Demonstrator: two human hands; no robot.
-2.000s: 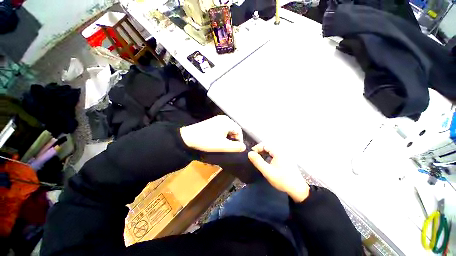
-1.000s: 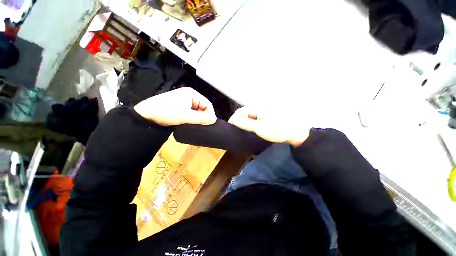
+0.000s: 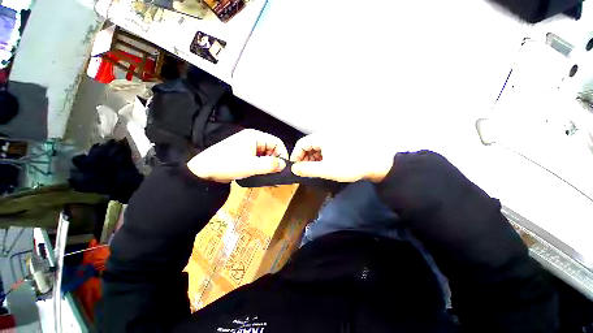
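Observation:
A small black cloth section is pinched between my two hands at the near edge of the white table, above my lap. My left hand holds it from the left, fingers curled and thumb near the fingertips. My right hand holds it from the right, thumb and fingers pinched close to the left hand's fingertips. The cloth hangs just below both hands and merges with my black sleeves. Any thread or stitching at the fingertips is too fine to see.
A white sewing table lies ahead, with a ruler strip along its near edge. A picture card and a phone lie at upper left. Below are a cardboard box and dark garments on the floor. Machine parts show at right.
The view has turned and shifted right and down, so the scissors have left the picture and the dark garment shows only at the top edge. My fingertips are now closer together on the cloth.

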